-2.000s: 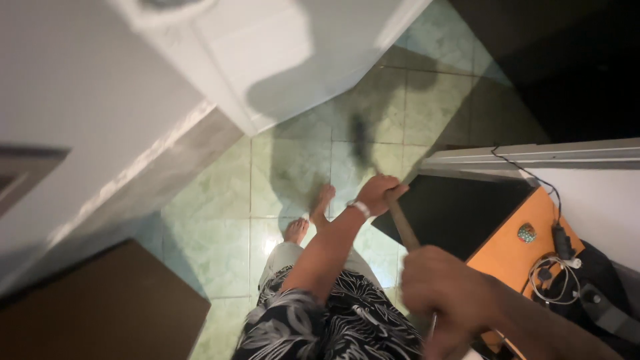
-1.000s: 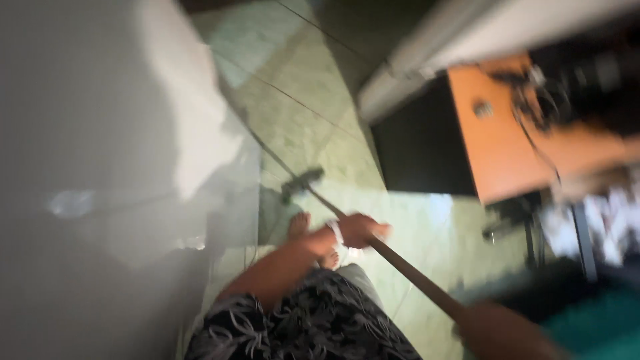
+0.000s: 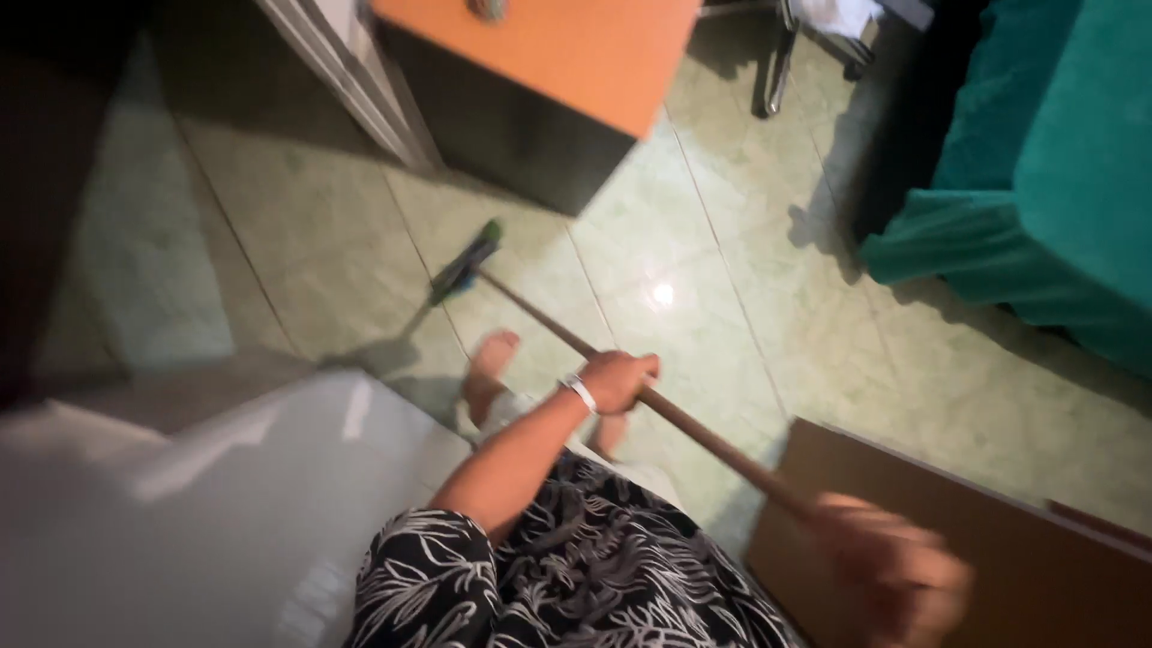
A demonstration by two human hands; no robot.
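Observation:
A long wooden-looking handle runs diagonally across the view, from a blurred broom head (image 3: 466,263) in green, dark and blue down to the lower right. Around the middle of the broom handle (image 3: 711,443) closes my left hand (image 3: 616,382), with a white band on its wrist. My right hand (image 3: 891,562), blurred, grips the handle near its upper end, at the lower right. The broom head is over the tiled floor (image 3: 666,342), just beyond my bare feet; whether it touches the tiles I cannot tell.
An orange-topped desk (image 3: 558,54) with a dark side panel stands ahead, beside a white door frame (image 3: 360,90). A green cloth-covered bed or seat (image 3: 1062,198) is at right, chair legs (image 3: 778,72) at top, a brown panel (image 3: 927,504) at lower right, a pale wall (image 3: 225,522) at left.
The view has swung strongly to the right, bringing the green cloth and brown panel into sight. Both hands have kept hold of the broom handle throughout.

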